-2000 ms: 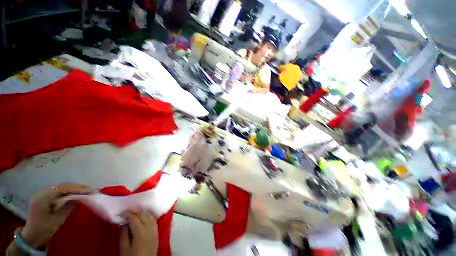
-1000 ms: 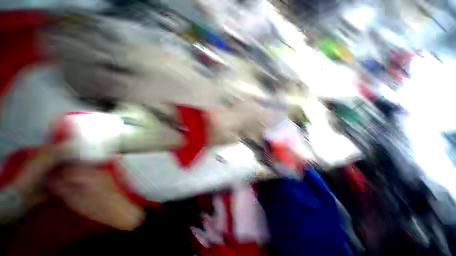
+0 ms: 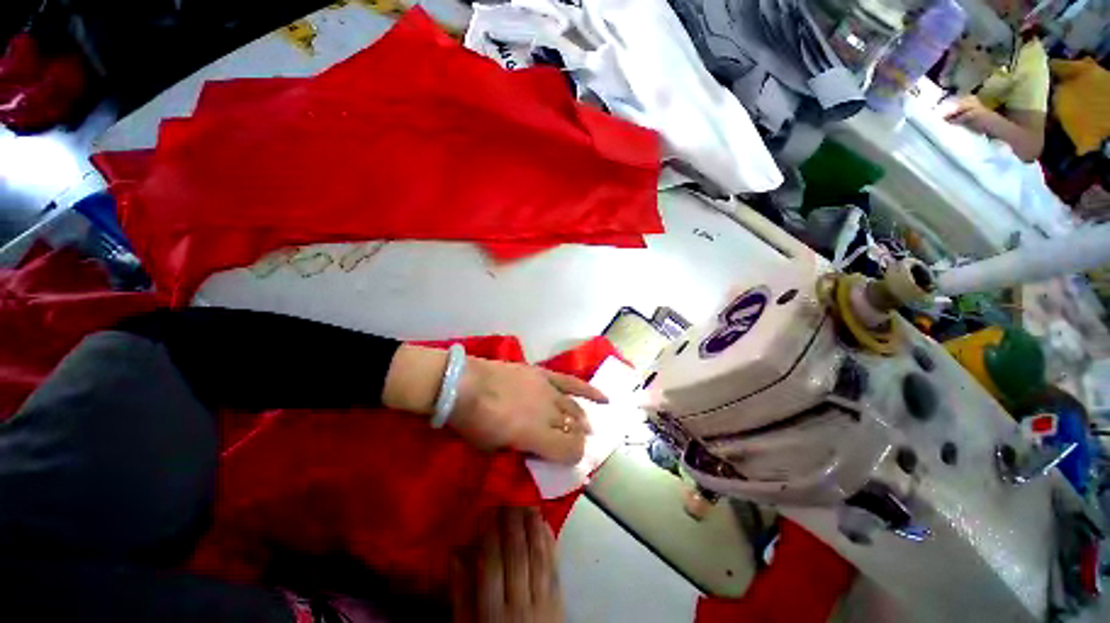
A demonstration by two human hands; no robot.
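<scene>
A small white piece (image 3: 568,475) lies on red cloth (image 3: 353,487) at the sewing machine's needle area. My left hand (image 3: 517,408), with a bracelet and a ring, rests on the white piece, index finger pointing toward the needle, and holds it against the cloth. My right hand (image 3: 511,570) lies lower on the red cloth by the table edge, fingers straight and side by side; its palm side is hidden. The cream machine head (image 3: 779,377) with an oval badge stands just right of my hands. The needle is hard to make out in the glare.
Large red panels (image 3: 390,146) lie on the table beyond my left arm. White cut pieces (image 3: 682,85) and grey strips (image 3: 761,55) lie behind them. A separate red piece (image 3: 785,582) is below the machine head. A person's arm (image 3: 1016,122) shows at upper right.
The view has swung toward the machine and panels. The white piece, earlier stretched between both hands, now lies at the needle area under my left hand; my right hand is off it.
</scene>
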